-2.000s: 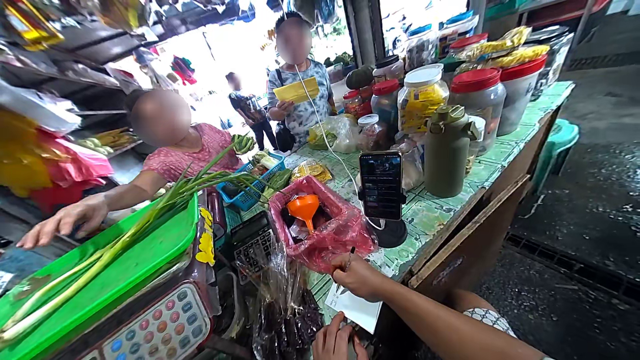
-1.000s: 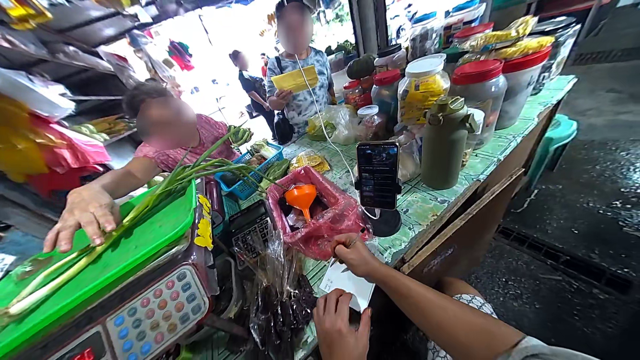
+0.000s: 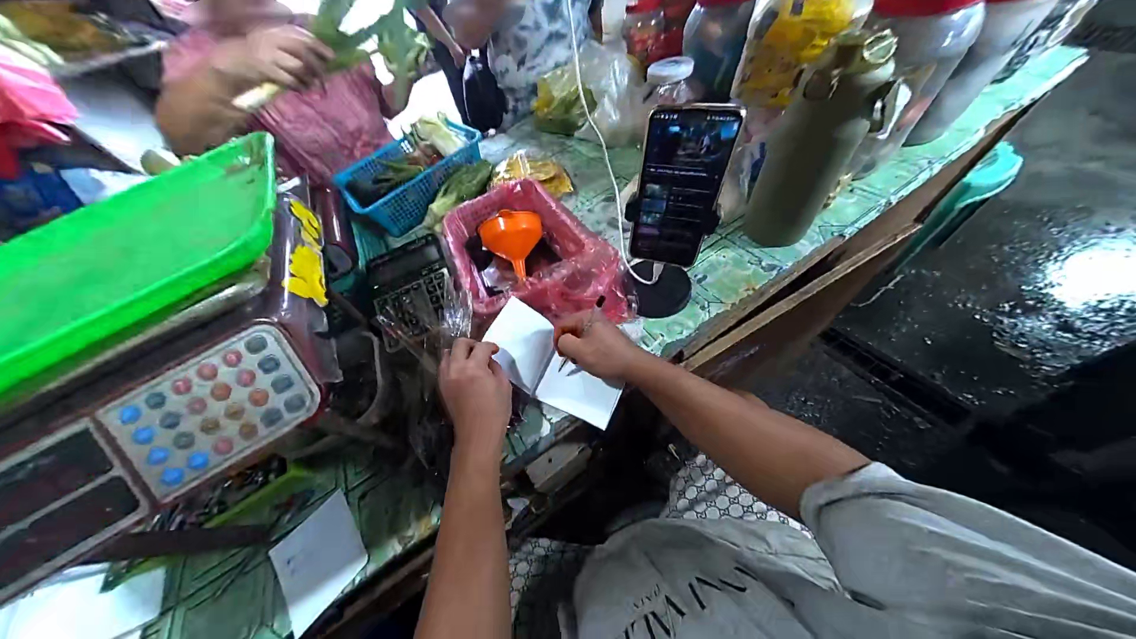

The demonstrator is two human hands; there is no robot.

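Note:
A small notebook (image 3: pixel 579 388) lies open with pale pages at the counter's edge. My right hand (image 3: pixel 595 344) grips a pen (image 3: pixel 566 355), its tip at the right-hand page. My left hand (image 3: pixel 476 377) rests at the notebook's left edge, fingers curled over the page; whether it pinches the paper is unclear. Just beyond both hands sits a pink plastic basket (image 3: pixel 470 213) in clear wrap, with an orange funnel (image 3: pixel 510 236) in it. A calculator (image 3: pixel 410 282) is left of the basket. A smartphone (image 3: pixel 683 182) stands on a holder to the right, with a white cable.
A scale with a green tray (image 3: pixel 142 257) and keypad (image 3: pixel 213 408) fills the left. A blue basket of vegetables (image 3: pixel 404 191), an olive flask (image 3: pixel 812 142) and lidded jars (image 3: pixel 954 71) stand farther back. Loose paper (image 3: pixel 318 559) lies lower left. Across the counter, a person holds leafy greens (image 3: pixel 355 35).
The notebook has been opened, with my left hand now at its left edge. The long green stalks have left the green tray, and the person across holds greens up. The view has tilted down.

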